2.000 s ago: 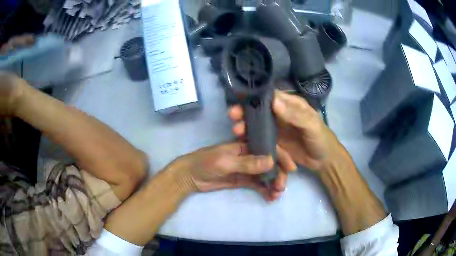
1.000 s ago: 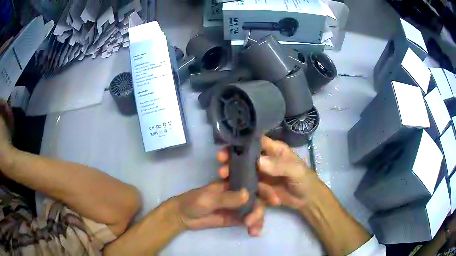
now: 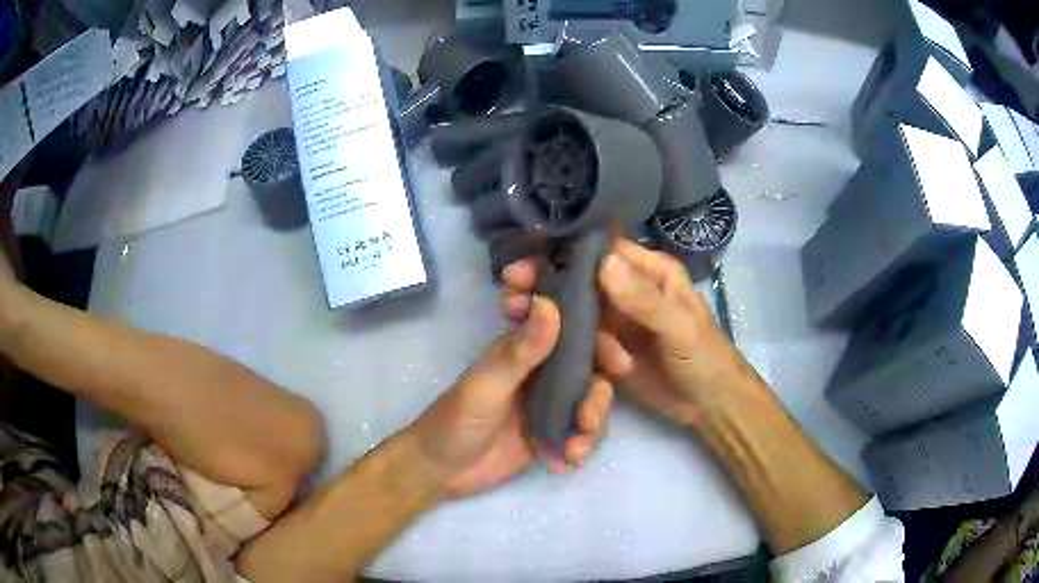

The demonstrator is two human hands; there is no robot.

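Note:
A dark grey handheld fan unit [image 3: 570, 330] is held upright in front of me, its round head with the spoked opening at the top, facing left and towards me. My left hand [image 3: 490, 393] wraps the lower handle, thumb along its front. My right hand [image 3: 667, 325] grips the upper handle from the right, just below the head, with its thumb near the neck. The palms hide part of the handle. A white printed box [image 3: 359, 171] lies to the left of the unit.
Several grey units [image 3: 689, 159] are heaped behind the held one. A grilled cylinder [image 3: 273, 177] lies left of the box. Packed boxes [image 3: 900, 251] stand at right. White card pieces [image 3: 194, 51] are heaped at upper left. A neighbour's arm [image 3: 171, 382] rests at left.
The held unit first came lower in view, then rose again. My left thumb now lies higher up the handle. The neighbour's forearm has moved left and down from its earlier place.

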